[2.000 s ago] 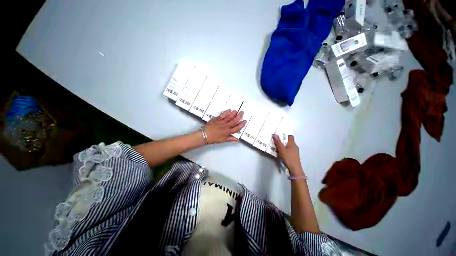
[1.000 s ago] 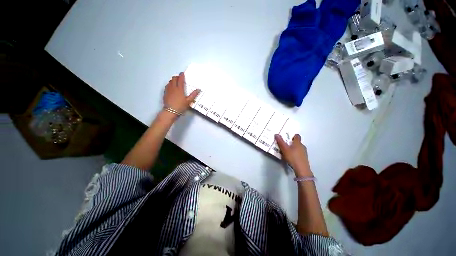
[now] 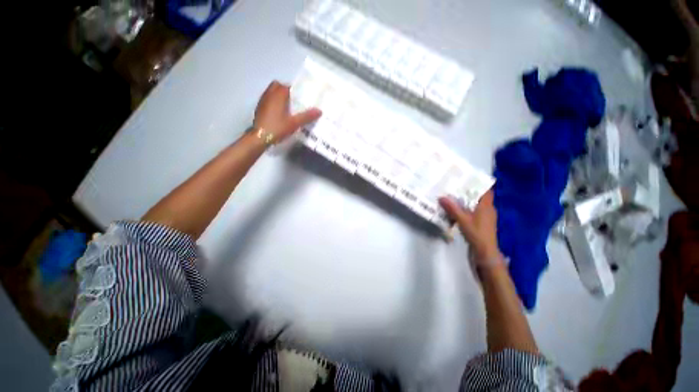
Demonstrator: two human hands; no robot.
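Observation:
A row of white cartons (image 3: 383, 149) lies side by side between my hands, small black print along its near edge. My left hand (image 3: 282, 115) grips its left end, thumb on top. My right hand (image 3: 473, 218) grips its right end, thumb near the front corner. A shadow shows below the row; I cannot tell for certain whether it is lifted off the table. A second block of white cartons (image 3: 387, 57) lies just beyond it, roughly parallel.
A blue cloth (image 3: 540, 176) lies to the right of the row. Beyond it is a pile of loose white cartons (image 3: 589, 256) and clear dark-tipped items. A rust cloth (image 3: 668, 283) lies at the far right. The white table (image 3: 329, 268) has a curved left edge. Bins are at upper left.
The view has shifted up the table, bringing the second carton block into view. The row, held at both ends, has moved away from my body toward that block. My left hand had earlier moved to the left end.

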